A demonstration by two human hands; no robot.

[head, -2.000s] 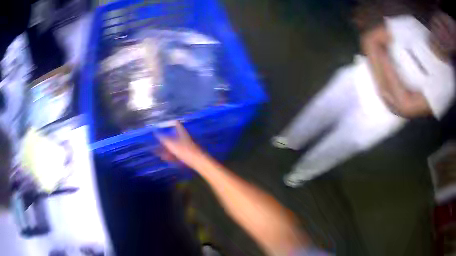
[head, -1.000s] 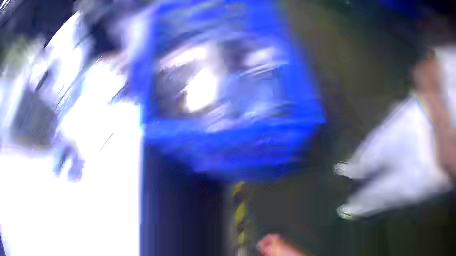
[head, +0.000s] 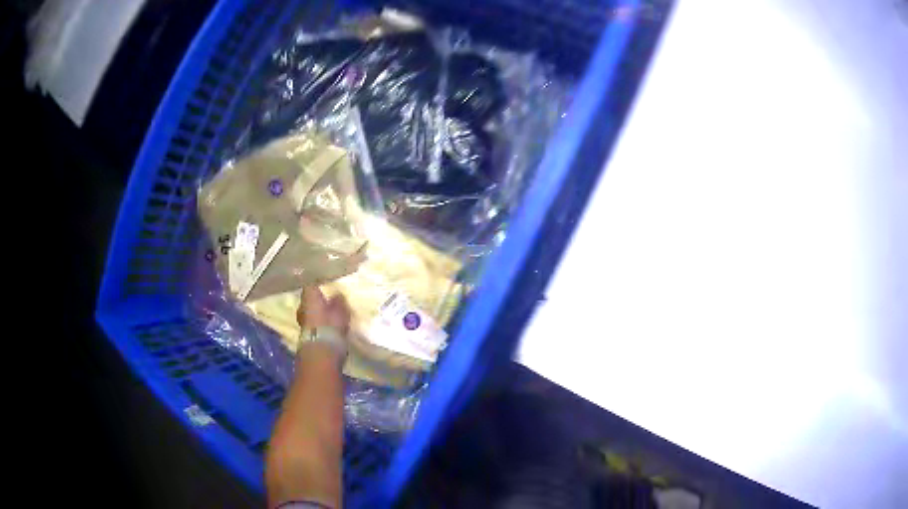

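My left hand (head: 324, 314), with a pale band at the wrist, is inside a blue plastic crate (head: 453, 373). Its fingers are closed at the near edge of a khaki bagged garment (head: 249, 199); the fingertips are partly hidden. This garment has a purple round sticker and white hang tags. It overlaps a cream bagged garment (head: 383, 273) with a white label and purple sticker. Black bagged garments (head: 398, 109) lie at the far end of the crate. My right hand is out of the picture.
A glossy white table (head: 717, 249) is right of the crate, its dark edge running along the crate's side. Something white (head: 85, 55) shows at the upper left. A yellow-black patch (head: 617, 465) is below the table edge.
The view has swung from the other crate and the person in white to this crate. The right hand seen earlier has left the picture; my left hand has come into view in the crate.
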